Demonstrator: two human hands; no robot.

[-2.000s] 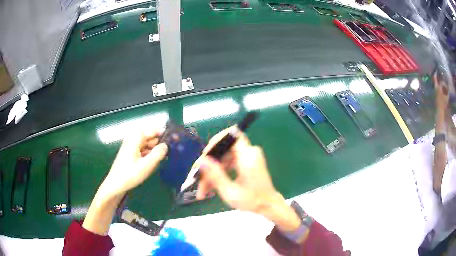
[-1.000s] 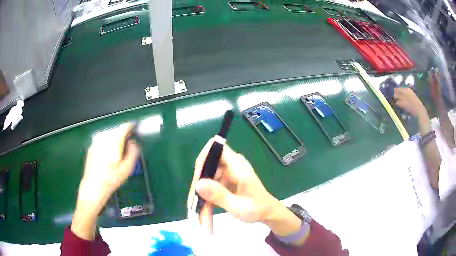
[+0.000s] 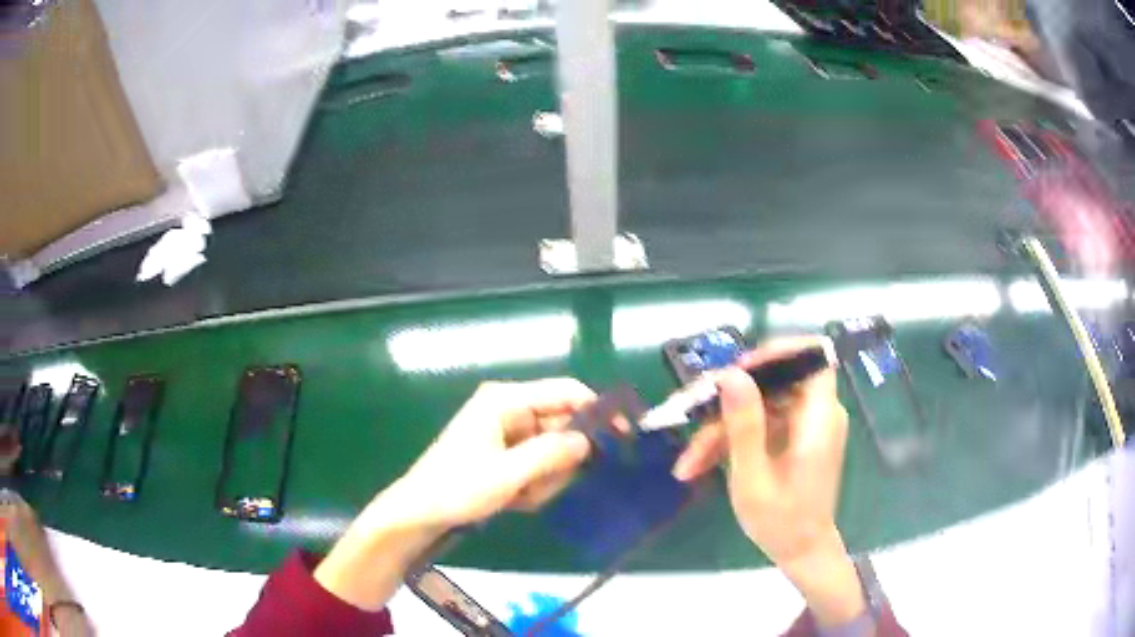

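Observation:
My left hand [image 3: 510, 454] pinches the upper end of a dark phone middle frame [image 3: 451, 602] over the near edge of the green mat. Dark blue protective film [image 3: 610, 498] spreads below my fingers, blurred. My right hand [image 3: 790, 467] holds a pen-like tool [image 3: 784, 371] with a thick black handle. Its silver tip is at the camera end of the frame; whether it touches cannot be told. Bright blue removed film [image 3: 543, 615] lies on the white surface below.
More frames with blue film [image 3: 879, 361] lie to the right, darker frames [image 3: 259, 442] to the left. A grey post [image 3: 588, 137] stands behind. A yellow strip [image 3: 1073, 326] and a blurred red tray [image 3: 1070, 205] are at right. Another person's arm [image 3: 47, 560] shows at lower left.
The view has swung left. My left hand, earlier over a frame on the mat, now holds a frame up. My right hand has brought the tool tip to its camera end.

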